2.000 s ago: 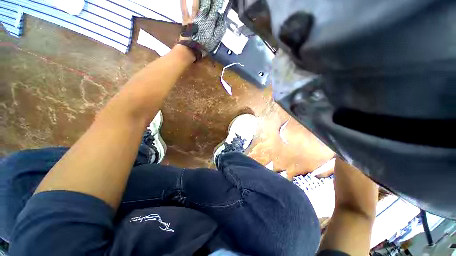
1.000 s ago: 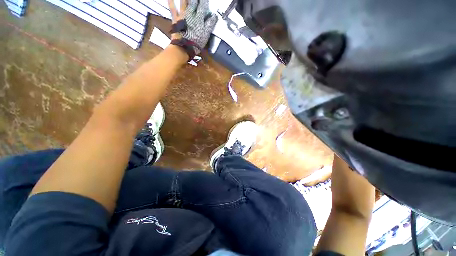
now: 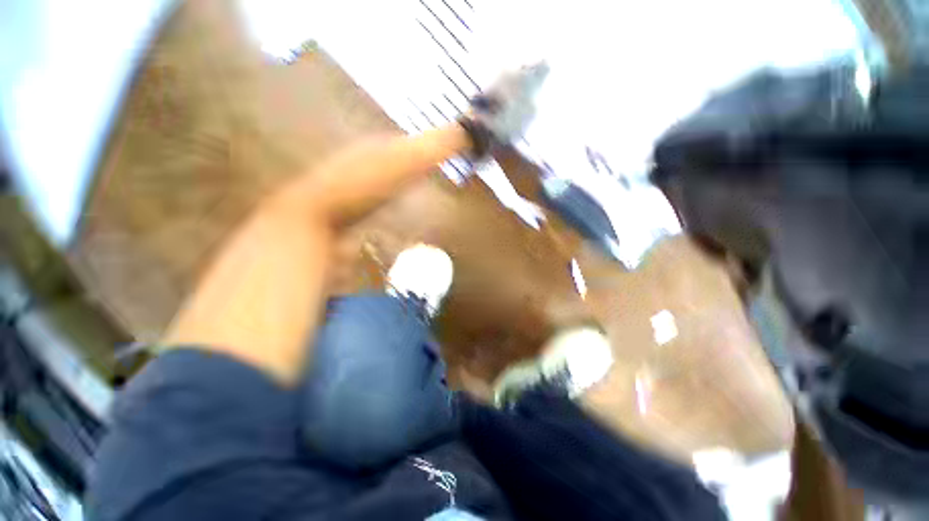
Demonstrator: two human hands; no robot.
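Note:
The view is blurred. My left hand (image 3: 514, 102), in a grey mesh glove with a dark wrist strap, lies at the edge of the white-topped striped lay (image 3: 443, 56); its fingers are too blurred to read. The dark motor body of the cutting machine (image 3: 845, 244) fills the right side. Its grey base plate (image 3: 583, 212) shows low at the lay's edge, right of my left hand, partly under white pieces. The blade cannot be made out. My right hand is hidden; only part of the forearm shows at the lower right, below the machine.
The brown wooden table (image 3: 204, 193) carries small white scraps (image 3: 664, 327) between the lay and my shoes. My shoes (image 3: 421, 273) stand on the table. White material (image 3: 749, 483) lies at the lower right. A large white shape (image 3: 61, 102) is at the upper left.
The view has swung and blurred. The machine sits further right in the picture, and my left hand appears further right and lower. More of the white lay and the table's left side shows.

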